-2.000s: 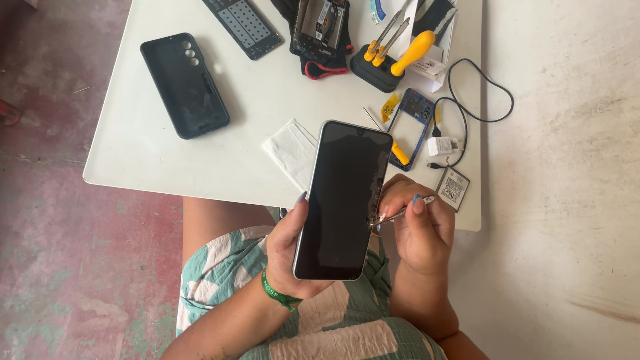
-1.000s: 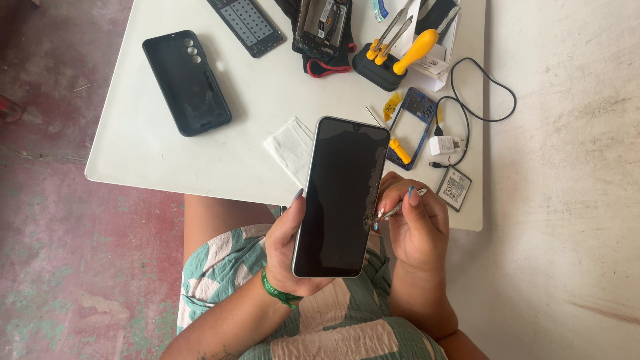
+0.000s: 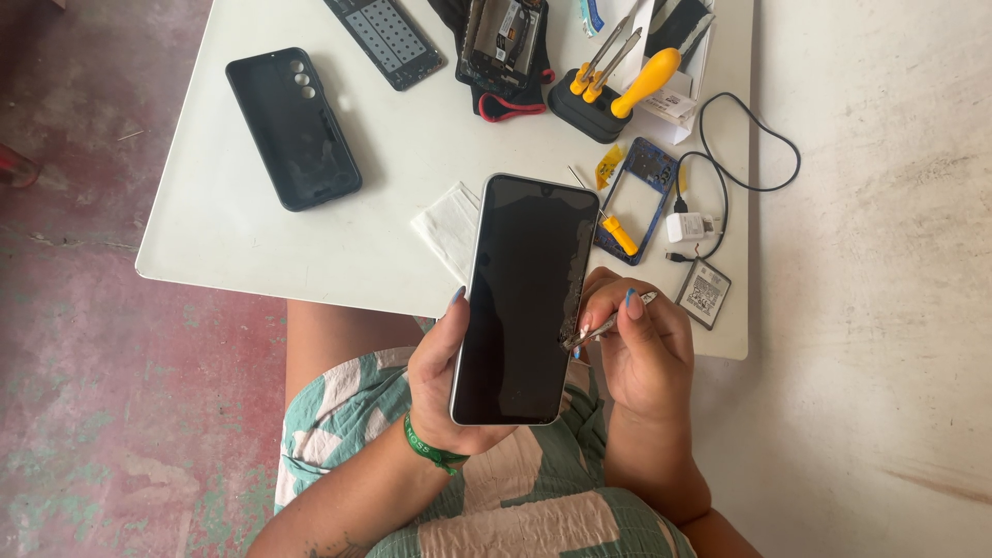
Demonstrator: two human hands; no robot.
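A smartphone (image 3: 523, 302) with a dark screen is held over my lap in my left hand (image 3: 446, 380), whose thumb lies along its left edge. Damage and flaking run down the right edge of the screen. My right hand (image 3: 643, 341) pinches a slim metal tool (image 3: 614, 323), perhaps tweezers, and its tip touches the lower right edge of the phone. The phone hides most of my left fingers. Just behind the phone lies a folded white cloth (image 3: 449, 229).
On the white table (image 3: 201, 232) are a black phone case (image 3: 294, 128), phone parts (image 3: 387, 39), an opened phone (image 3: 504, 46), a screwdriver stand (image 3: 589, 112), a blue phone frame (image 3: 659, 174), a yellow-handled screwdriver (image 3: 620, 235), a charger (image 3: 688, 227) with cable, and a phone battery (image 3: 704, 293).
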